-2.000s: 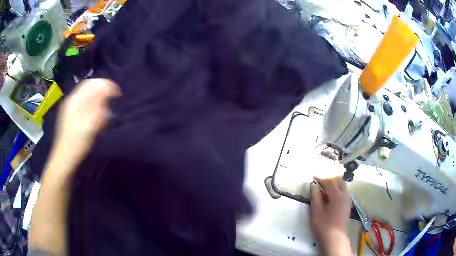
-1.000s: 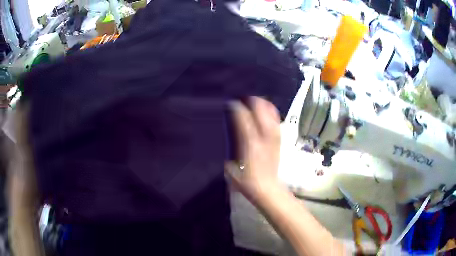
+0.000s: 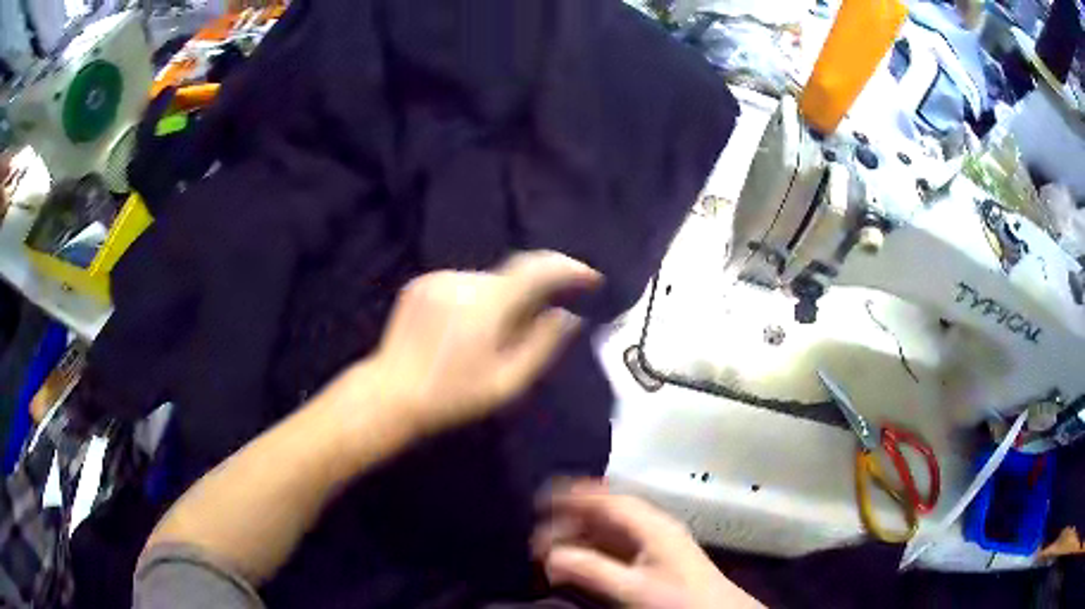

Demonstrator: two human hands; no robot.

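A large dark navy garment [image 3: 464, 179] covers the left and middle of the view and hangs down to the lower edge. My left hand [image 3: 488, 327] is over its middle, blurred, with thumb and fingers pointing right; whether cloth is pinched between them does not show. My right hand [image 3: 625, 547] is at the garment's lower right edge near the bottom of the frame. Its fingers are curled and blurred against the cloth, and their grip is unclear. The sewing machine head [image 3: 797, 208] stands right of the garment, with no cloth under it.
Scissors [image 3: 880, 458] with red and yellow-orange handles lie on the white machine table [image 3: 702, 458]. A blue tray [image 3: 1009, 506] and a white strip [image 3: 970, 494] are at the far right. An orange piece [image 3: 854, 60] stands behind the machine head. A yellow bin [image 3: 119, 238] is at the left.
My left hand has come from the far left to the garment's middle. My right hand has moved from the machine bed up onto the cloth, then down to its lower right edge. The garment has shifted and spread.
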